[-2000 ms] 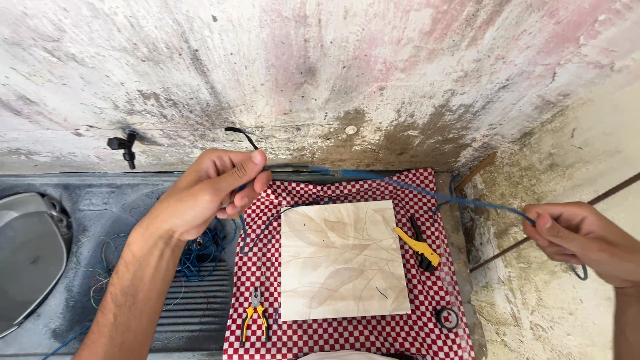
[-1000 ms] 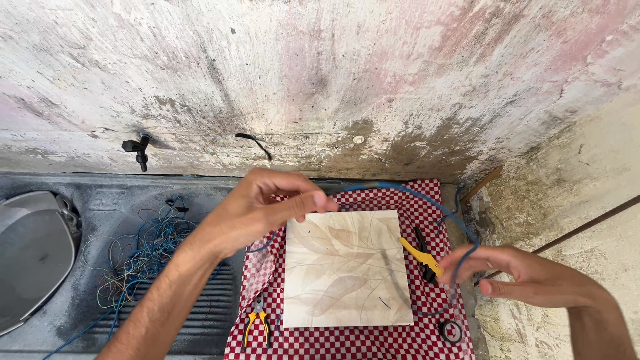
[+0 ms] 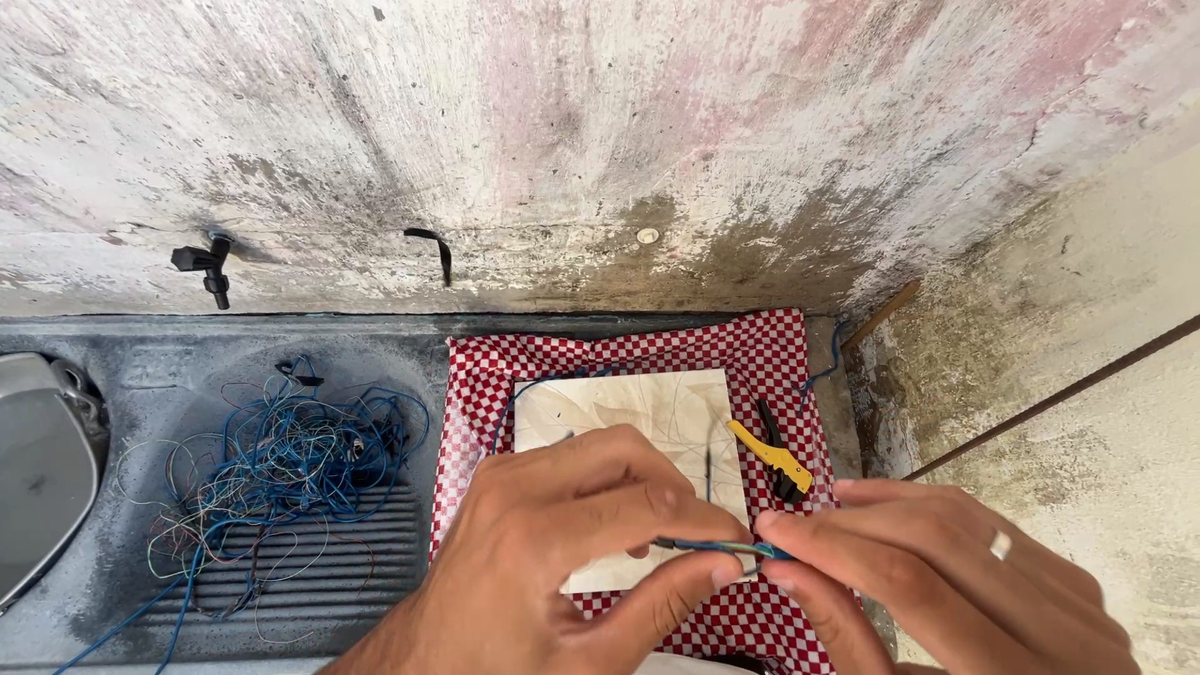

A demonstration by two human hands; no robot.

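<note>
Between thumb and fingers my left hand pinches the thin wires of a blue cable, close to a dark end piece. My right hand, with a ring on one finger, grips the blue sheath just to the right, so the hands nearly touch. Both are above the lower part of a cream patterned tile, which lies on a red and white checked cloth. A yellow and black wire stripper rests on the cloth right of the tile. The pliers and tape seen earlier are hidden.
A tangle of blue cable and thin wires lies on the ribbed grey sink at left. Beyond it is a grey basin. A black tap and a black strip project from the stained wall behind.
Two seconds ago my hands were wide apart with the blue cable stretched between them. They have come together low over the tile, and both now hold the cable close to its end.
</note>
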